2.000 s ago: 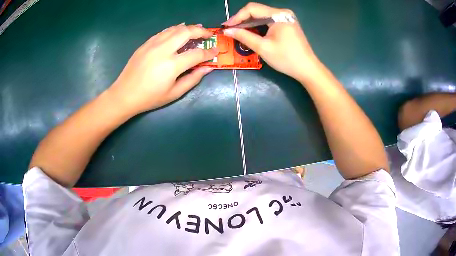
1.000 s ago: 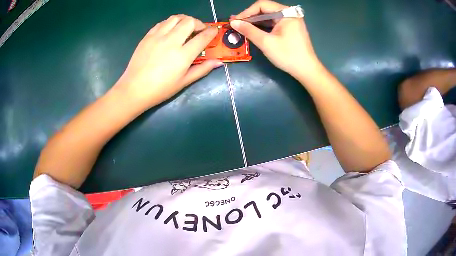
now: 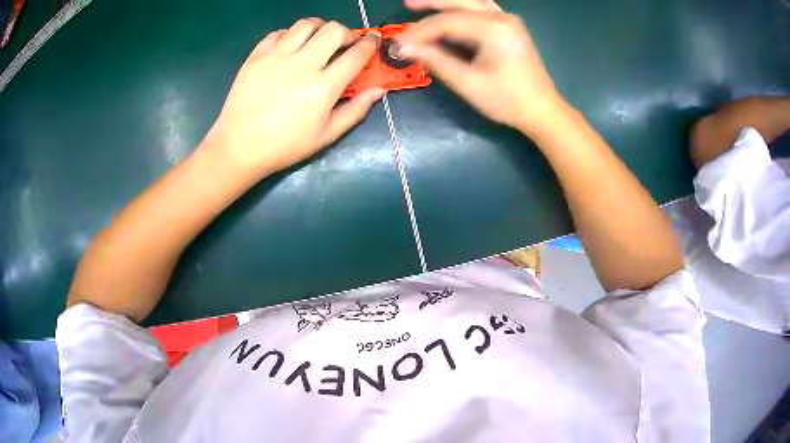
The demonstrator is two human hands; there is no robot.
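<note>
The orange-red housing [image 3: 411,79] lies on the dark green surface near the top centre. A round black speaker [image 3: 396,54] shows at its right end. My left hand [image 3: 286,95] grips the housing from the left, fingers over its top and thumb along the near edge, and hides its left part. My right hand [image 3: 485,65] is blurred, with its thumb and fingertip at the speaker. Its upper fingers reach near the frame's top edge. The slim tool cannot be made out in it.
The green conveyor surface [image 3: 303,212] has a thin pale seam line [image 3: 400,161] crossing it below the housing. Another person's bent arm [image 3: 736,125] in a white sleeve rests at the right edge. A red object [image 3: 192,337] is below the conveyor's near edge at the left.
The housing and my left hand have moved slightly up and left. My right hand has shifted over the speaker. The slim tool with the pale rear end, seen earlier, no longer shows.
</note>
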